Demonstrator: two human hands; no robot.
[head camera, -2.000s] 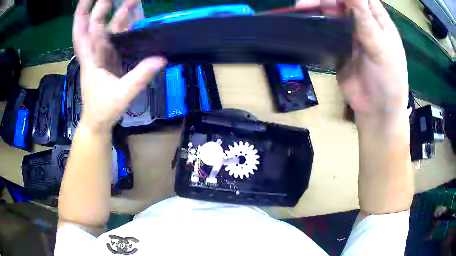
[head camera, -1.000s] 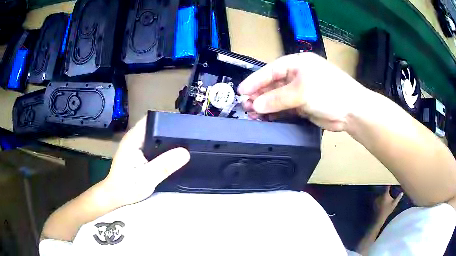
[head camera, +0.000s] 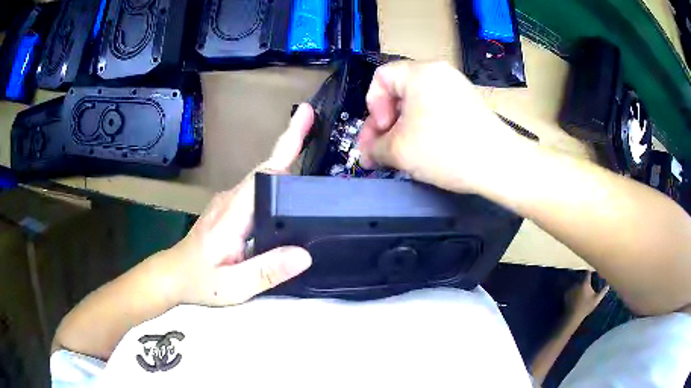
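Note:
A black bottom cover (head camera: 364, 254) stands on its long edge against my shirt, its outlined outer face towards me. My left hand (head camera: 242, 246) grips its left end, with a finger reaching to the housing. The open black housing (head camera: 324, 125) lies tilted just beyond the cover, partly hidden by it. My right hand (head camera: 401, 121) reaches inside, its fingertips pinched at small pale parts (head camera: 350, 144) at the housing's left end. Thin wires show there. Whether the fingertips hold a plug is hidden.
Several covers (head camera: 117, 125) with blue battery packs (head camera: 309, 26) lie at the left and back. Another cover with a battery (head camera: 494, 19) lies at the back right. A unit with a round bladed part (head camera: 636, 129) is at the right. A carton (head camera: 38, 250) is at lower left. Another person's hand (head camera: 580, 303) shows at lower right.
My right hand has moved left inside the housing, from beside the round white part to the small pale parts. The housing is more tilted, and a left finger now touches it.

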